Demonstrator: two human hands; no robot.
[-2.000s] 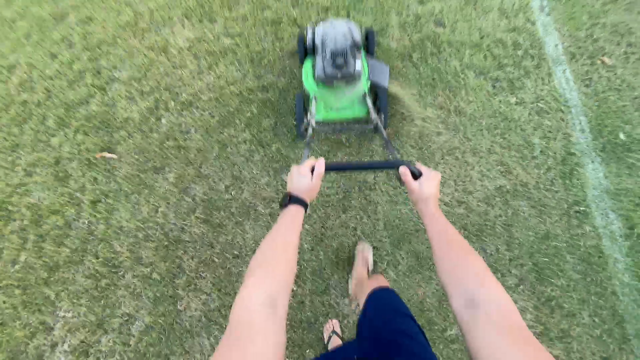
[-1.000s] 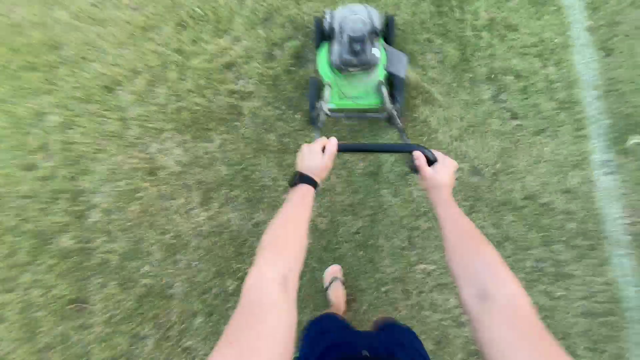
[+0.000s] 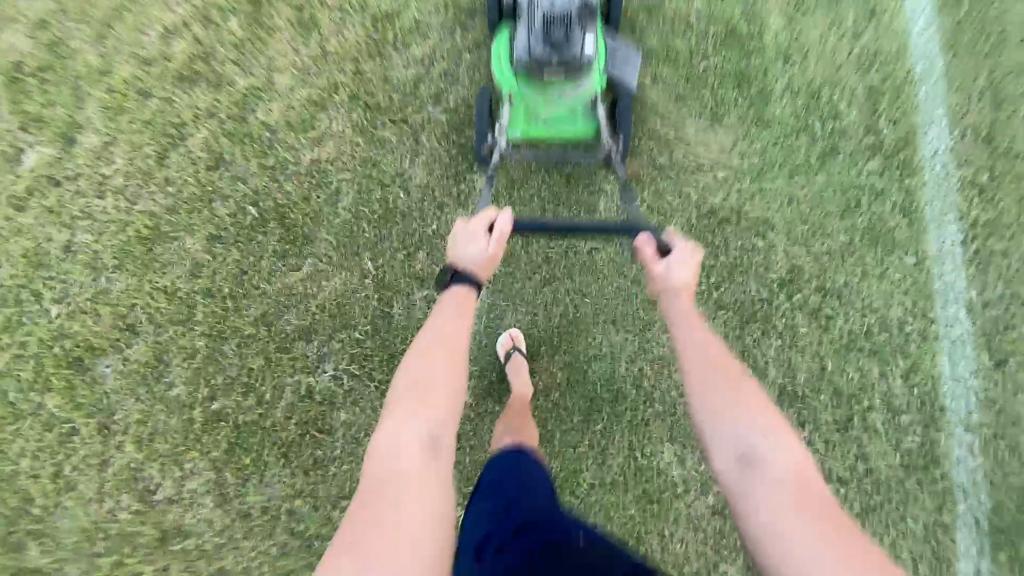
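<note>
A green walk-behind lawn mower (image 3: 554,112) with a grey and black engine (image 3: 558,36) stands on the grass at the top of the view, its front cut off by the frame's edge. From its rear, two struts run down to a black handlebar (image 3: 576,227). My left hand (image 3: 480,242), with a black watch at the wrist, is closed around the bar's left end. At the right end, my right hand (image 3: 672,260) grips the bar where it bends. A dark grey side discharge chute (image 3: 623,64) sticks out on the mower's right.
Short grass (image 3: 240,320) surrounds the mower. A white painted line (image 3: 948,240) runs along the right side of the view. Below the handlebar, my left foot in a flip-flop (image 3: 512,350) is on the grass, close behind the mower.
My left foot has come forward, and my right foot, in view two seconds ago, is out of sight. Both hands have stayed on the handlebar. The mower sits higher in the view.
</note>
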